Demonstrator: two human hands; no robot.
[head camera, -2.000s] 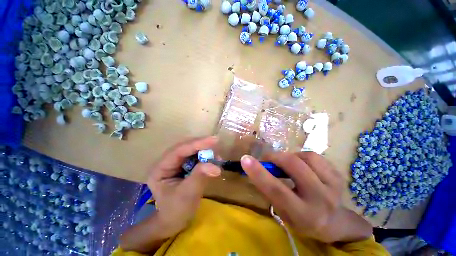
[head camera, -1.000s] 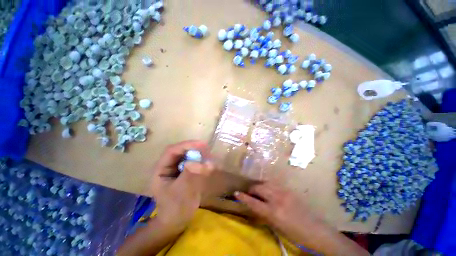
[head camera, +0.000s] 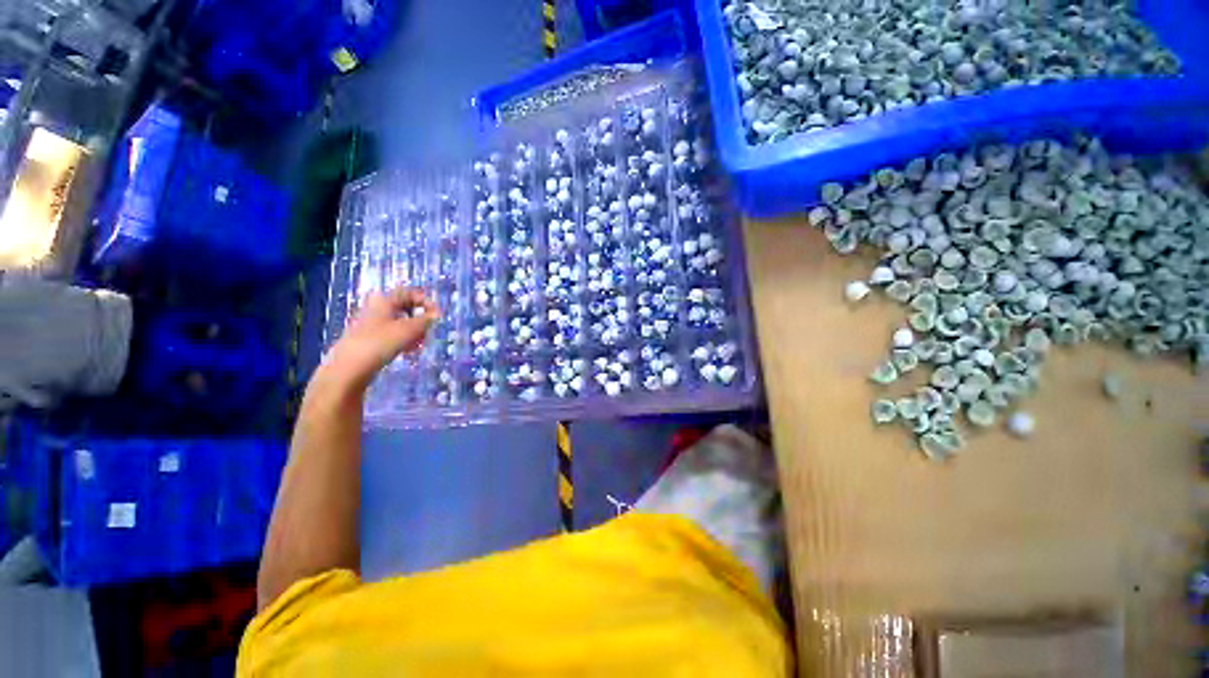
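My left hand (head camera: 385, 329) is stretched out over the left part of a large clear blister tray (head camera: 458, 408). Its thumb and fingers are pinched on a small whitish piece, which looks like a blue-and-white toy head (head camera: 422, 313); the fingers partly hide it. Rows of the tray's pockets hold many blue-and-white heads (head camera: 613, 318), and the pockets near the left edge look emptier. My right hand is out of the picture, and no knife shows.
The cardboard-covered bench (head camera: 849, 517) stands right of the tray. A pile of pale cups (head camera: 1034, 252) lies on it beside a blue bin (head camera: 796, 179) of more cups. Clear plastic (head camera: 862, 642) shows at the bottom edge. Blue crates (head camera: 199, 490) stand at left, and a grey-sleeved arm (head camera: 66, 338) enters there.
The view has swung left from the bench to the tray. My left hand has moved from in front of my body out over the tray. My right hand has left the picture.
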